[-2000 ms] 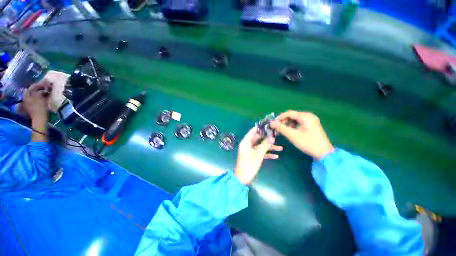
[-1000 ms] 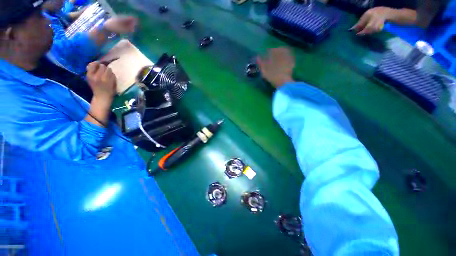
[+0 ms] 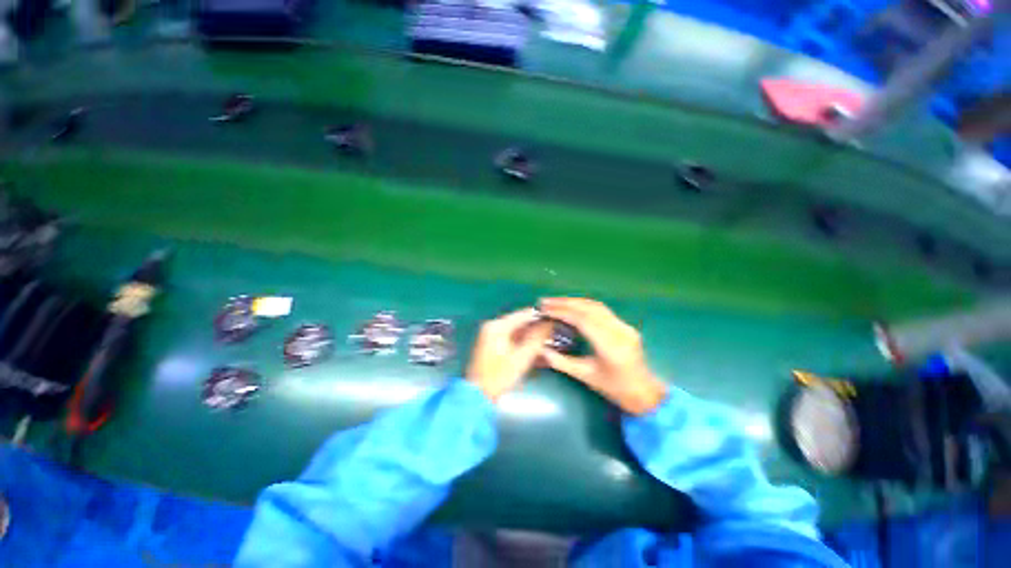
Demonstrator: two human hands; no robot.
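My left hand (image 3: 509,353) and my right hand (image 3: 604,353) meet in front of me, both holding one dark round housing (image 3: 562,336) between their fingers, above the green bench mat. The fingers hide part of the housing. To the left, several black ring housings with silvery centres (image 3: 307,345) lie on the mat. One of them, at the upper left (image 3: 236,320), has a small white-yellow tag (image 3: 273,306) at its edge. The picture is blurred, so details of the held housing cannot be told.
More housings (image 3: 514,165) are spaced along the dark strip (image 3: 610,178) beyond the mat. An electric screwdriver (image 3: 112,335) lies at the left. A round tip cleaner (image 3: 823,426) with a black box (image 3: 922,426) stands at the right. A pink-red item (image 3: 810,102) lies at the far right.
My view has swung back right from the neighbouring worker. My right hand has come back from the strip to my left hand, and both now hold a housing.
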